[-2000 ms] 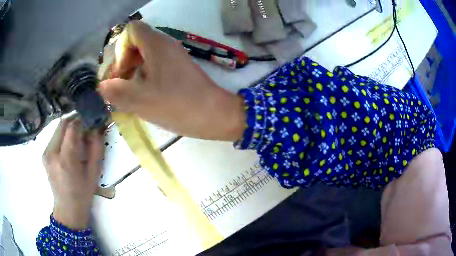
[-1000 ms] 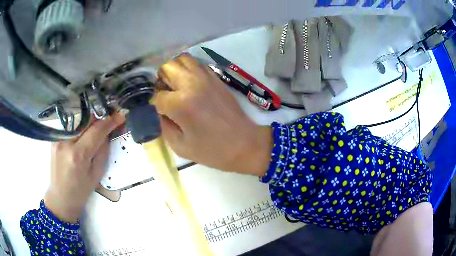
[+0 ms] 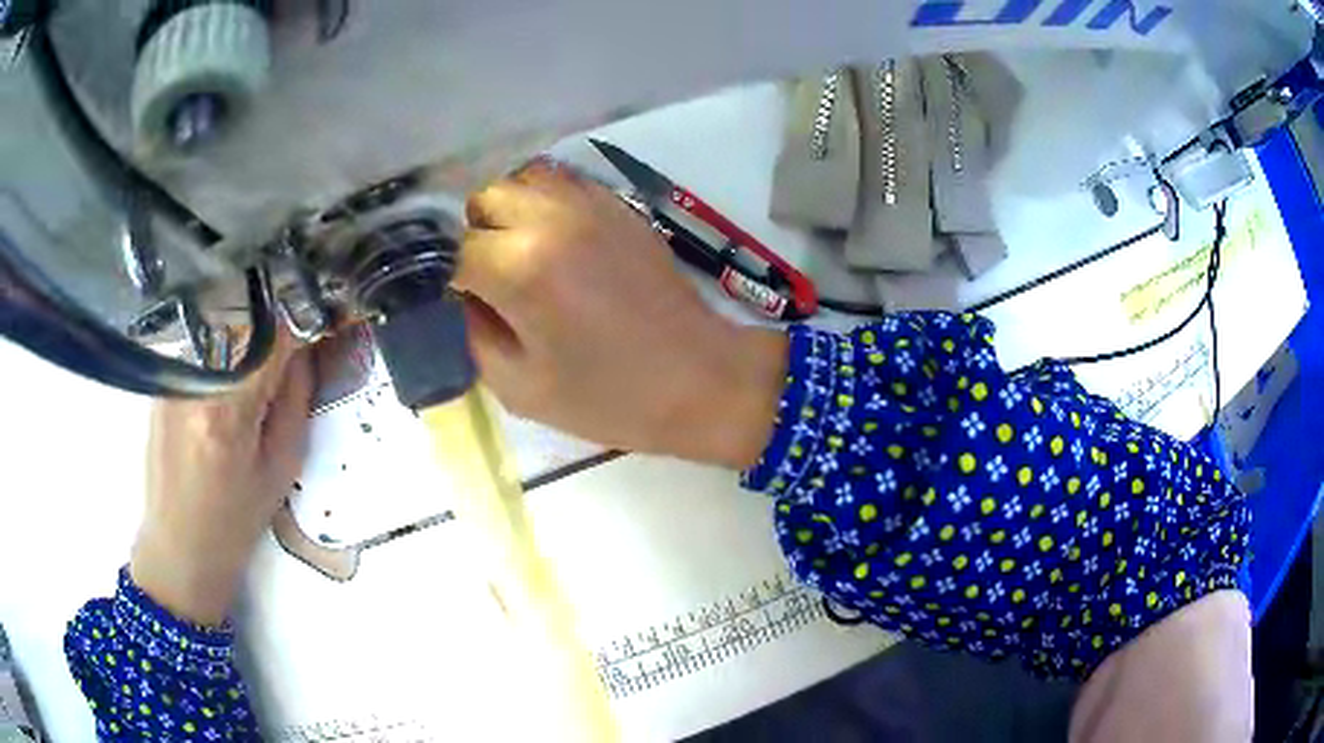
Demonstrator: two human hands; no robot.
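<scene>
The sewing machine head [image 3: 654,73] spans the top of the view. My right hand [image 3: 581,305] is just right of the needle area, its fingers curled behind the dark square attachment [image 3: 424,353]. My left hand [image 3: 233,450] lies on the bed left of the needle area, its fingertips hidden under the machine head. What either hand holds is hidden. The yellow strip [image 3: 516,544] runs from below the attachment down to the table's front edge. The presser foot and needle cannot be seen.
Thread snips [image 3: 726,247] with red and black handles lie right of my right hand. Beyond them are grey-taupe zipper pieces [image 3: 889,174] with silvery teeth. A thin black cord [image 3: 1133,351] loops at the right. The blue bin [image 3: 1285,450] is beside the table. A printed ruler [image 3: 712,634] marks the front.
Since the oldest frame the view has shifted, showing more of the machine head. My left hand has moved nearer the needle area. Over the last second both hands have barely moved.
</scene>
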